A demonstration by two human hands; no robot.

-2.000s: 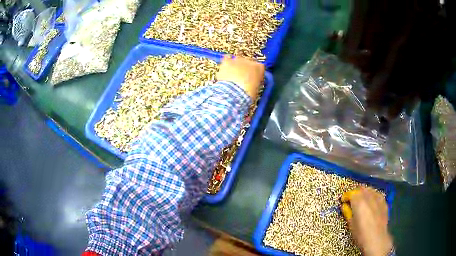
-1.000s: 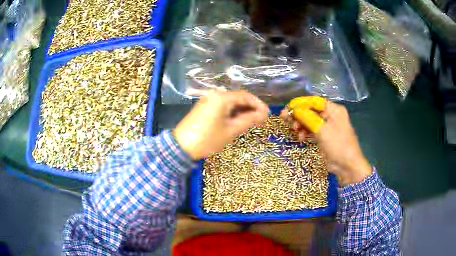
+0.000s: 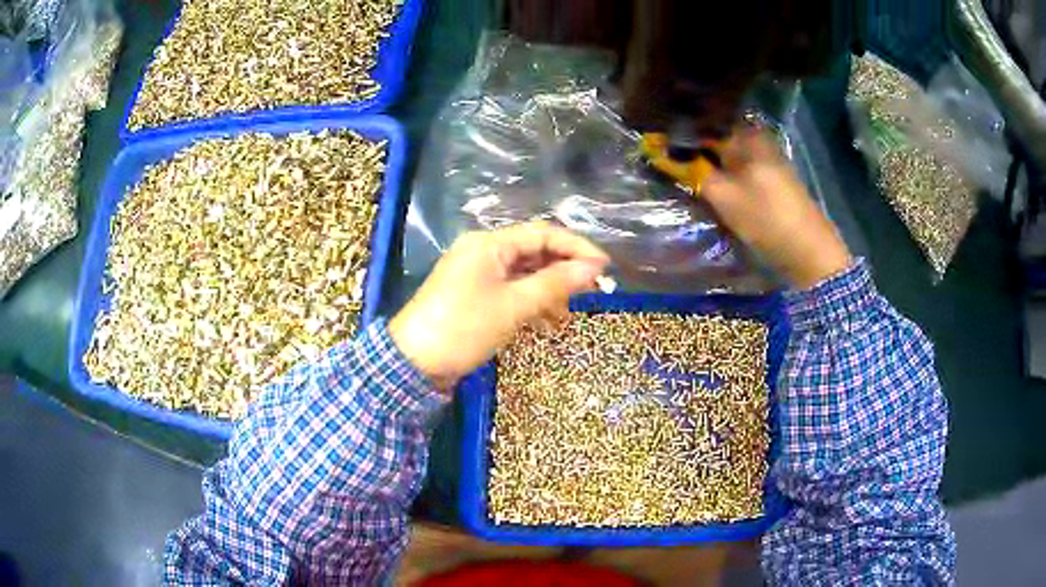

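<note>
My left hand [image 3: 499,292] is above the far left corner of the near parts tray [image 3: 625,534], thumb and index finger pinched on a small pale metal piece [image 3: 606,283]. My right hand [image 3: 763,201], with yellow finger cots [image 3: 688,170], is under the dark machine head [image 3: 642,46]. Its fingertips are partly hidden and blurred, so I cannot tell whether they hold anything. The near tray holds fine pale-gold pins [image 3: 574,447], with blue bottom showing in patches. The larger metal pieces [image 3: 241,264] fill the left tray [image 3: 392,218].
A second left tray [image 3: 401,52] lies beyond the first. A clear plastic sheet [image 3: 516,161] lies flat under the machine. Filled poly bags lie at far left [image 3: 52,172] and far right [image 3: 923,172]. Something red [image 3: 528,573] shows at the bench edge.
My left hand moved from the left tray to above the near tray, now pinching a piece. My right hand moved from the near tray up and forward under the machine head. The view shifted.
</note>
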